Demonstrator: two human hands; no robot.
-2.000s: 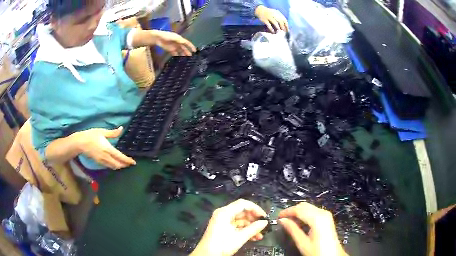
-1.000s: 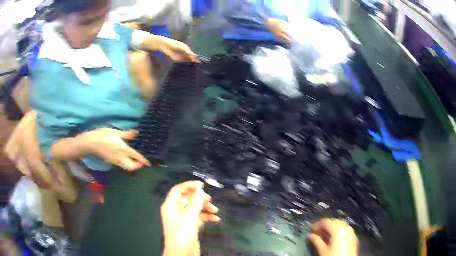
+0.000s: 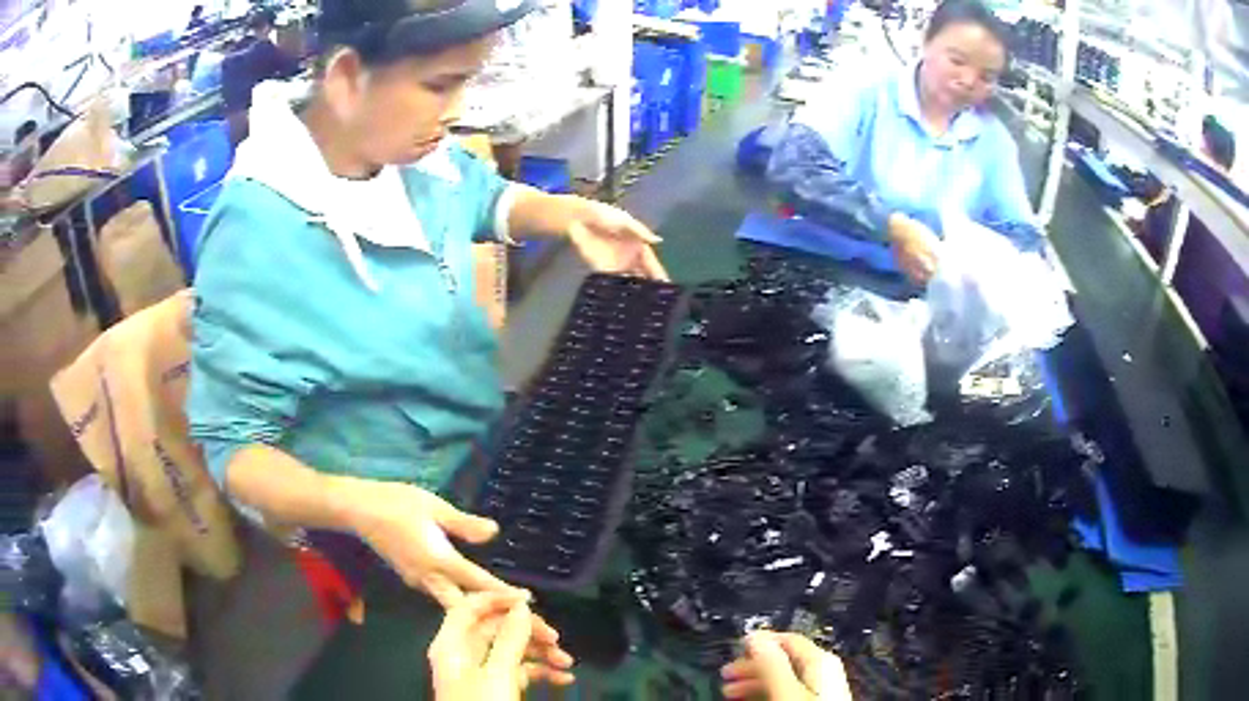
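Note:
My left hand (image 3: 496, 649) is at the bottom edge, cut off below. Its thumb and index finger are close together; whether they hold a small part I cannot tell. My right hand (image 3: 786, 668) is at the bottom edge near the middle, with fingers curled at the pile's near side; its grip is unclear. The two hands are apart. A heap of small black parts (image 3: 877, 507), with some bright silver pieces, spreads beyond my right hand. Single fittings are too small and blurred to name.
A worker at left holds a black pocketed tray (image 3: 582, 431) beside the heap, with one hand close to my left hand. Another worker across reaches to clear plastic bags (image 3: 877, 356). Blue sheets (image 3: 1144, 559) and black stacks stand at right. Cartons (image 3: 151, 452) are at left.
The view has tilted up, so the scene sits lower. My hands, together around a small part two seconds earlier, are now apart. The neighbour still holds the tray.

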